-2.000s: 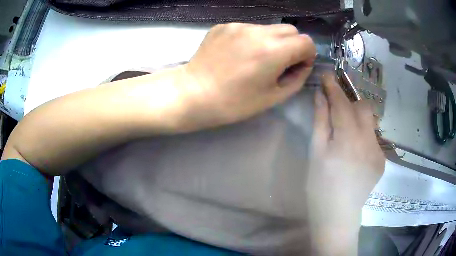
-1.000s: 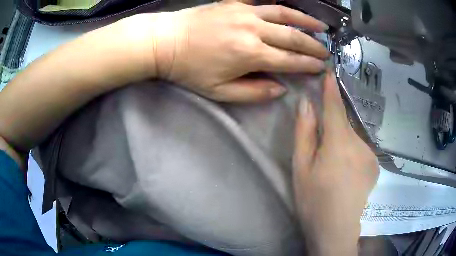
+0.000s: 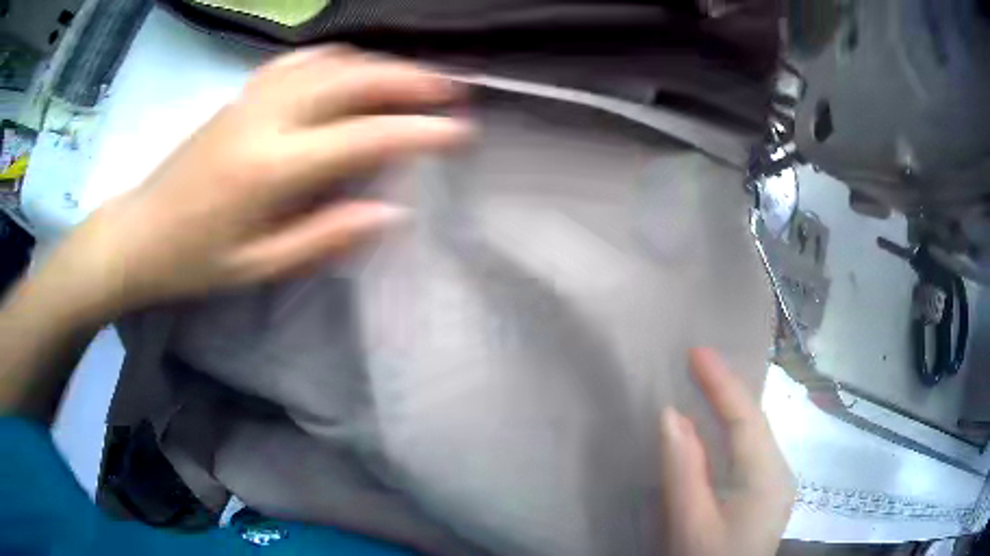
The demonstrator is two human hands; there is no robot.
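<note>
The grey-taupe garment panel (image 3: 521,326) covers the machine bed up to the presser foot area and hangs over the front edge. My left hand (image 3: 293,174) is blurred, fingers apart, over the panel's left part. My right hand (image 3: 733,467) rests low on the panel's right side, thumb and index finger apart. A dark brown panel (image 3: 608,54) lies behind the grey one, with a pale edge between them. The presser foot and needle (image 3: 773,136) stand at the grey panel's upper right; the needle tip is not clear.
The machine head (image 3: 890,98) overhangs the upper right. Scissors (image 3: 936,315) lie on the bed at right. A shiny round disc (image 3: 777,201) sits by the foot. A ruler scale (image 3: 879,502) runs along the front edge. An olive-yellow piece (image 3: 266,9) shows at the top left.
My left hand has moved left, away from the foot. My right hand has moved down, towards the front edge. The grey panel now lies spread towards the foot, with more dark panel showing behind.
</note>
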